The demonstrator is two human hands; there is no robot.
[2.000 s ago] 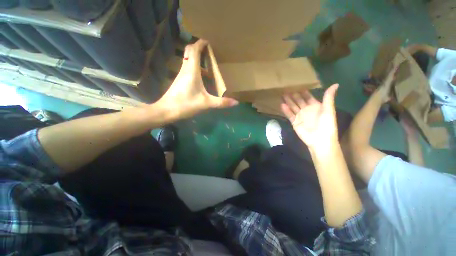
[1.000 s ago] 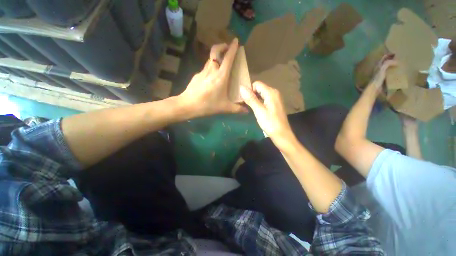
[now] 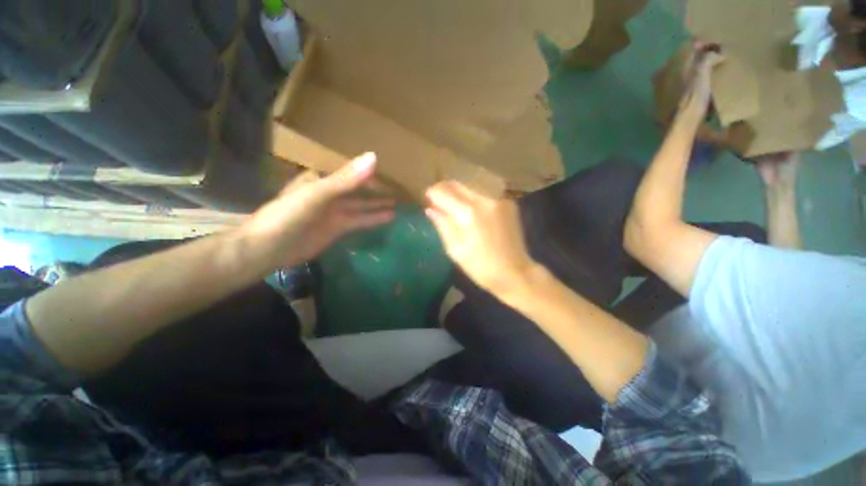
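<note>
A half-formed box [image 3: 380, 142] of brown cardboard is held out in front of me, its near wall and left end wall raised. Its large lid panel [image 3: 427, 47] spreads away from me, with rounded ears at the right. My left hand [image 3: 309, 211] is blurred at the near left wall, thumb along its edge and fingers apart; whether it touches is unclear. My right hand [image 3: 480, 233] grips the near edge toward the right end, with fingertips curled on the cardboard.
Wrapped dark grey goods [image 3: 142, 85] are stacked at the left. A bottle with a green cap [image 3: 281, 36] stands behind the box. At the right, another person's arms [image 3: 669, 152] hold a cardboard blank [image 3: 769, 85]. Green floor [image 3: 380, 275] with small scraps shows between the legs.
The cardboard has turned from a narrow edge-on view to show its open inside and lid. My left hand has moved left and down, off its earlier grasp. My right hand has moved slightly down.
</note>
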